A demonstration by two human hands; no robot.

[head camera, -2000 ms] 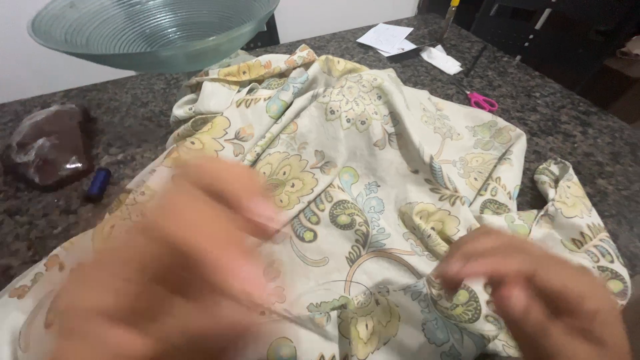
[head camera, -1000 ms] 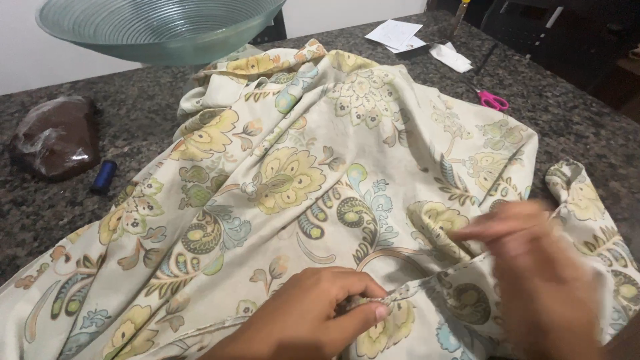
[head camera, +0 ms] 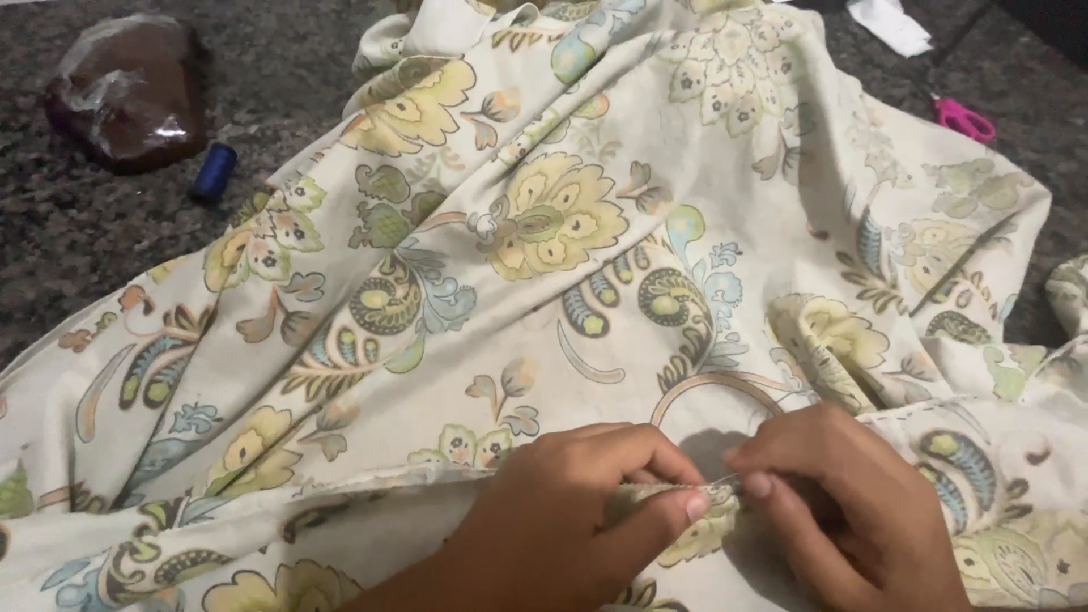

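A cream fabric with a floral and paisley print [head camera: 527,340] lies in loose folds across most of the view. My left hand [head camera: 595,510] pinches the folded edge of this fabric between thumb and fingers, near the bottom centre. Close to its right, my right hand [head camera: 841,501] holds a thin sewing needle [head camera: 724,478] between thumb and forefinger, its tip at the pinched edge. A fine thread shows faintly above the right hand. Small stitches run along the edge to the right of that hand.
A speckled dark stone countertop [head camera: 280,93] supports the fabric. At the upper left are a brown mass in clear plastic wrap [head camera: 140,102] and a blue thread spool [head camera: 214,172]. Pink-handled scissors [head camera: 965,117] and a crumpled white paper [head camera: 891,25] are at the upper right.
My right hand has come down and left to the fabric edge beside my left hand, which still pinches it. The view has moved closer and lower.
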